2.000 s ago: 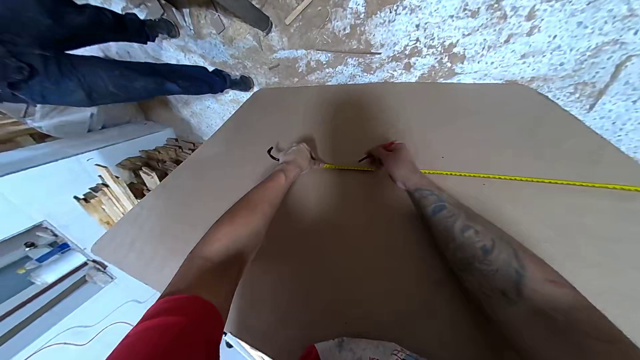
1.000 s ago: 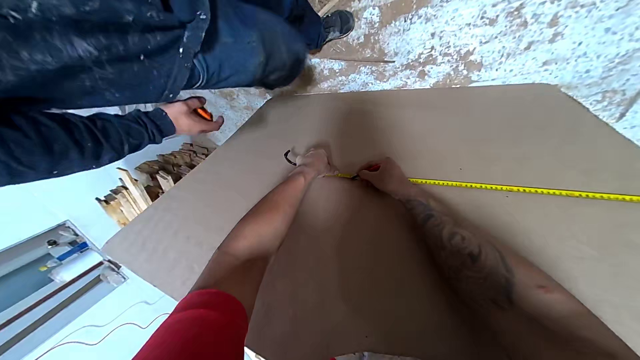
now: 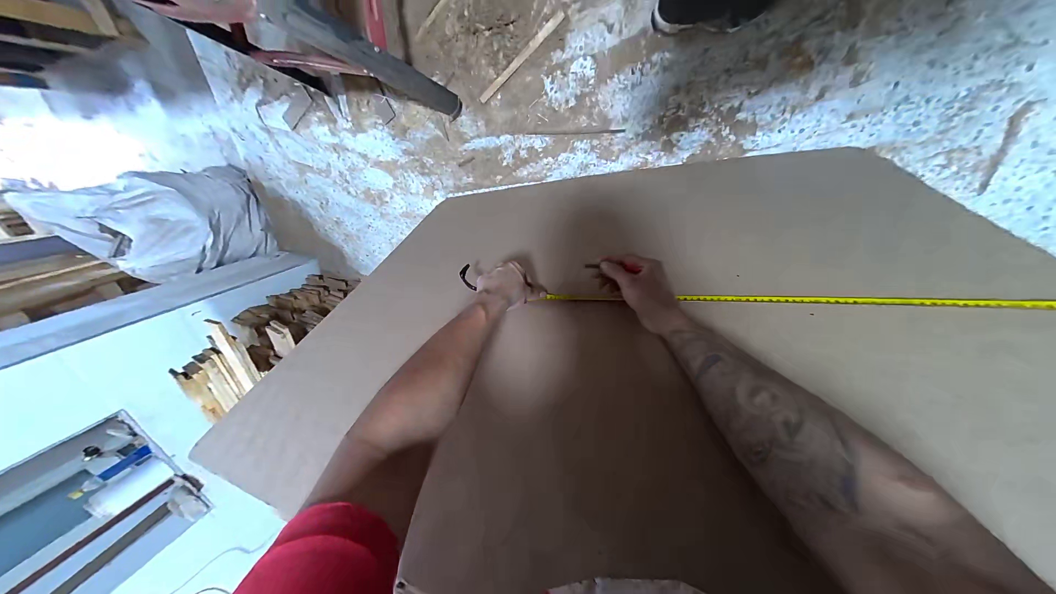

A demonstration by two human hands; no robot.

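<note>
A large brown board, its material not certain, lies flat under both of my hands. Across it to the right edge of the view runs a yellow measuring tape. My left hand is at the left end of the tape, fingers pressed down on it. Just left of that hand is a dark curved thing, too small to name. My right hand rests over the tape and pinches a thin marking tool, perhaps a pencil, with something red between the fingers.
Cut wood strips are stacked beyond the board's left edge. A grey plastic-covered bundle lies farther up left. A metal-legged frame stands on the stained floor, and a person's shoe shows at the top.
The other person, who leaned in at the upper left holding an orange thing, has moved away; only a shoe shows now. My right hand has shifted slightly away from my left hand.
</note>
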